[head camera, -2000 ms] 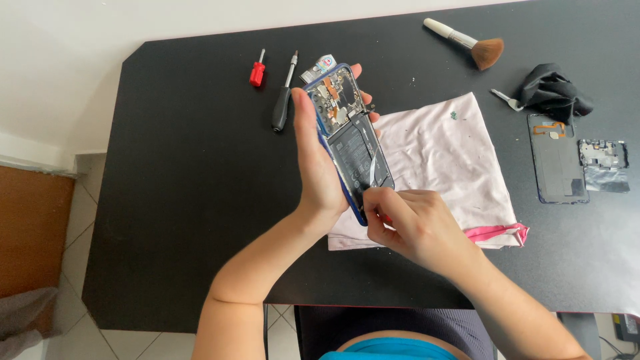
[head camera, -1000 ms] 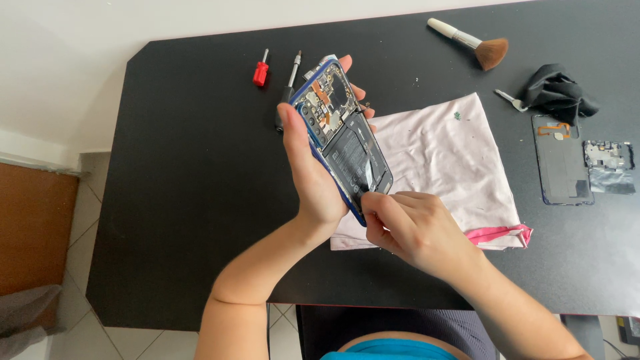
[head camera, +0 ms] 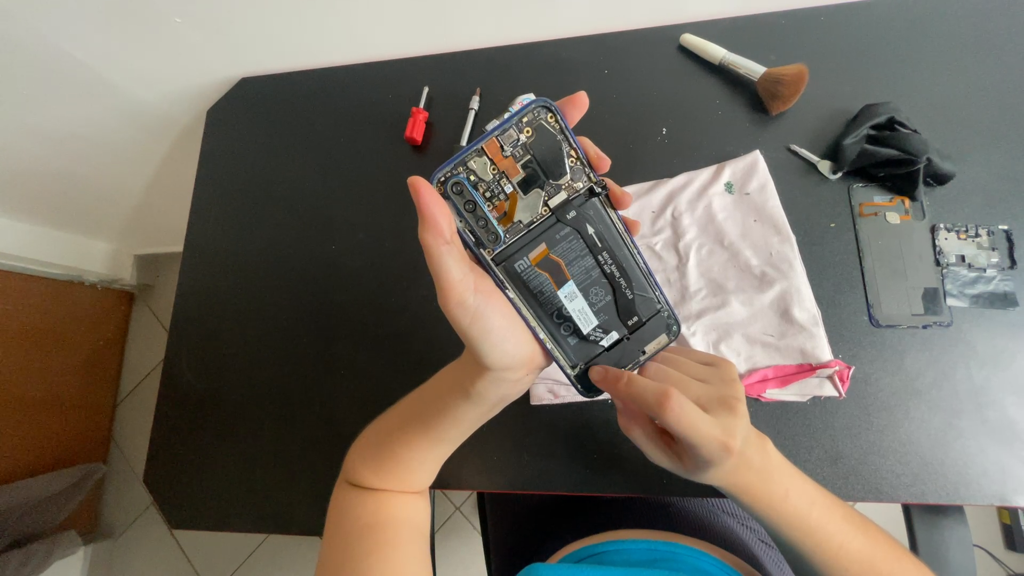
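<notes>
My left hand (head camera: 488,312) holds an opened Xiaomi smartphone (head camera: 552,240) from its left side and from behind, fingertips showing past its right edge. The phone's inside faces up: the circuit board and camera module (head camera: 475,212) lie at the top, the black battery (head camera: 568,296) below, with a dark flex cable (head camera: 612,272) along it. My right hand (head camera: 680,408) touches the phone's lower corner, index fingertip on the bottom cover and the other fingers curled. Whether it grips anything is hidden. Behind the phone, a pale pink cloth (head camera: 720,256) is spread on the black table (head camera: 280,320).
A red screwdriver (head camera: 417,124) and a partly hidden screwdriver (head camera: 470,118) lie beyond the phone. A makeup-style brush (head camera: 752,72) is at the back right. At the right are a black cloth (head camera: 888,148), a small metal tool (head camera: 816,162), a phone back cover (head camera: 900,264) and a board shield (head camera: 972,246).
The phone has turned in my left hand, so its inside faces the camera more squarely. My right hand stays at its lower end.
</notes>
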